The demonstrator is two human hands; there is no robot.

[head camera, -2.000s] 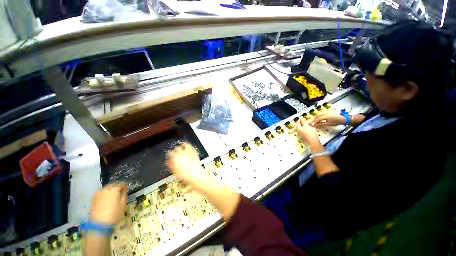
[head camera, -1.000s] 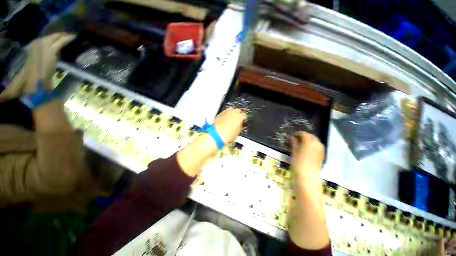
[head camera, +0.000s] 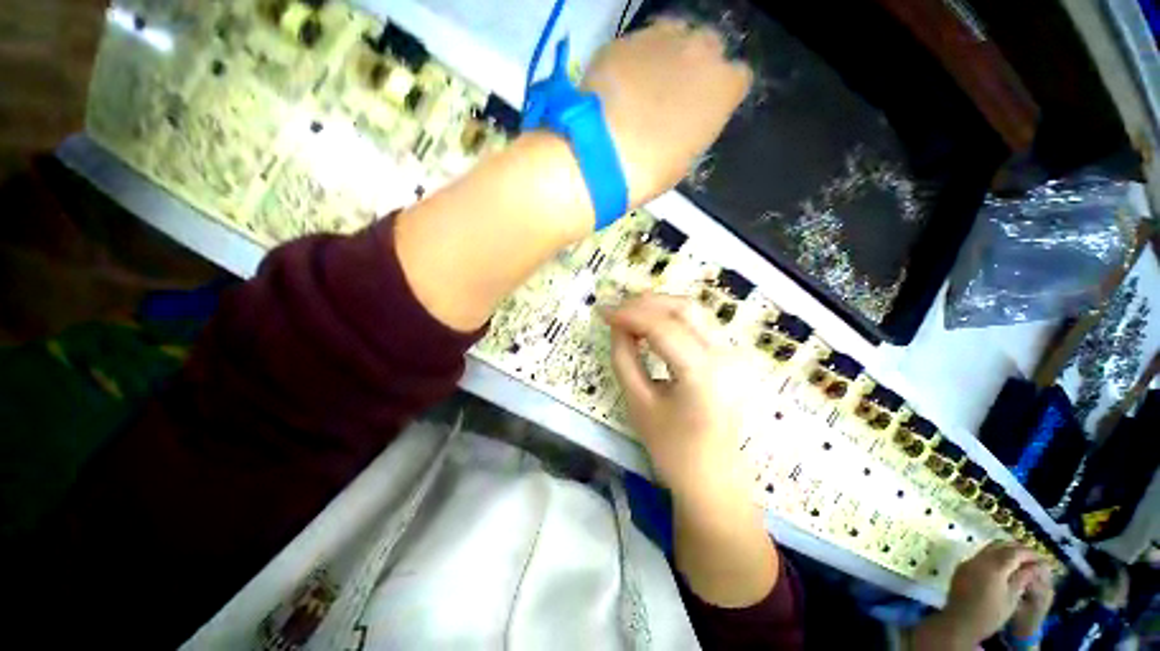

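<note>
The circuit board panel [head camera: 814, 439] runs diagonally across the view, cream-yellow with black blocks along its far edge. My left hand [head camera: 668, 102], with a blue wrist strap [head camera: 588, 143], is over the near left part of the black component tray [head camera: 789, 140]; its fingertips are hidden or blurred. My right hand [head camera: 681, 369] is over the panel, thumb and index fingertips close together at the board surface; anything between them is too small to tell. A silvery pile of loose components [head camera: 859, 229] lies in the tray.
A clear plastic parts bag [head camera: 1037, 248] lies right of the tray. Beyond it are a parts tray [head camera: 1113, 337] and a blue-filled box [head camera: 1046, 426]. Another person's hands [head camera: 999, 591] are at the panel, lower right. The metal conveyor rail [head camera: 547, 407] runs nearest my body.
The view has turned and come closer to the boards. My right hand has moved from the tray's pile back over the panel. My left hand remains at the tray.
</note>
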